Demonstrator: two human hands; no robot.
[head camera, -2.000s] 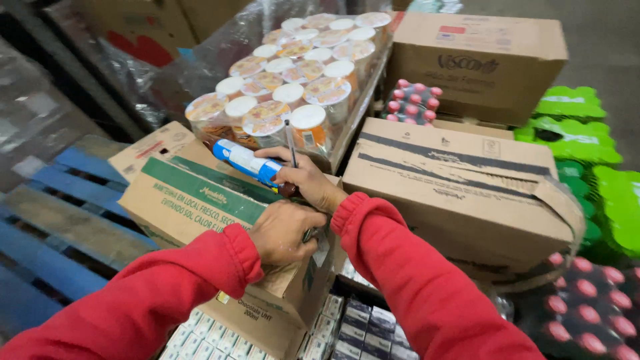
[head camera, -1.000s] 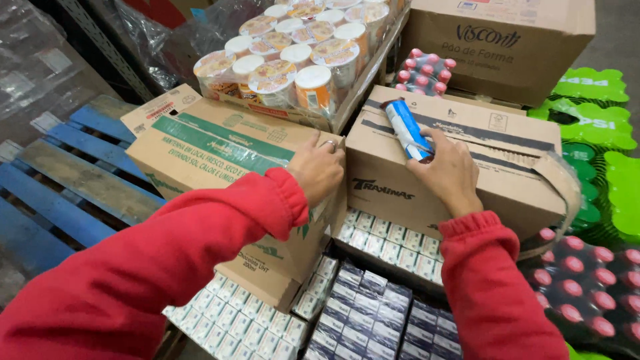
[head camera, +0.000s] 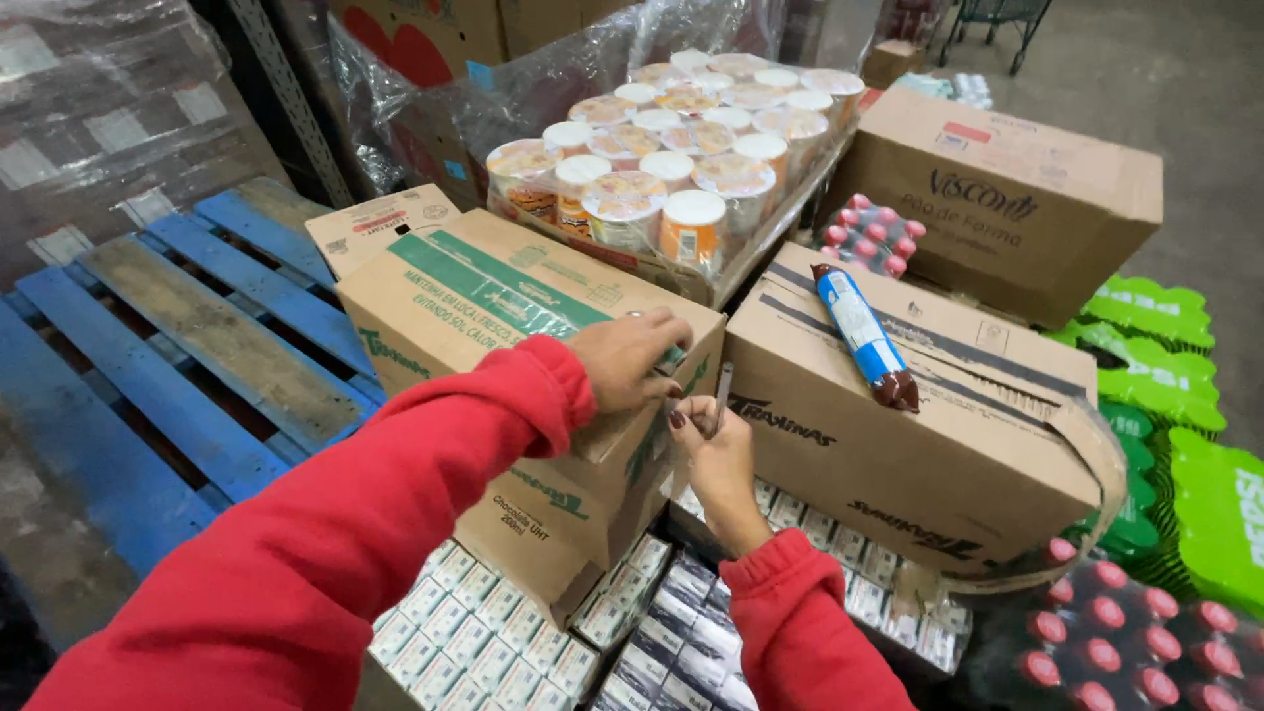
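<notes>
My left hand (head camera: 632, 360) rests on the right end of a cardboard carton (head camera: 533, 296) sealed with green tape, its fingers at the carton's edge. Just beside it, my right hand (head camera: 719, 444) pinches a thin pen-like tool (head camera: 724, 385) upright at the carton's end face; whether it is a blade or a pen I cannot tell. A blue and brown packet of cookies (head camera: 866, 336) lies on top of a second carton (head camera: 918, 395) with dark tape, to the right. That carton has a torn strip hanging from its right end.
Shrink-wrapped cups (head camera: 691, 222) stand behind the cartons. A blue wooden pallet (head camera: 188, 346) is at left. Small drink boxes (head camera: 494, 632) lie below. Another large carton (head camera: 997, 207), green soda packs (head camera: 1145, 365) and red-capped bottles (head camera: 1116, 632) stand at right.
The blue packet, in my right hand a second ago, now lies on the right carton. My right hand has moved left to the taped carton's end and holds the thin tool.
</notes>
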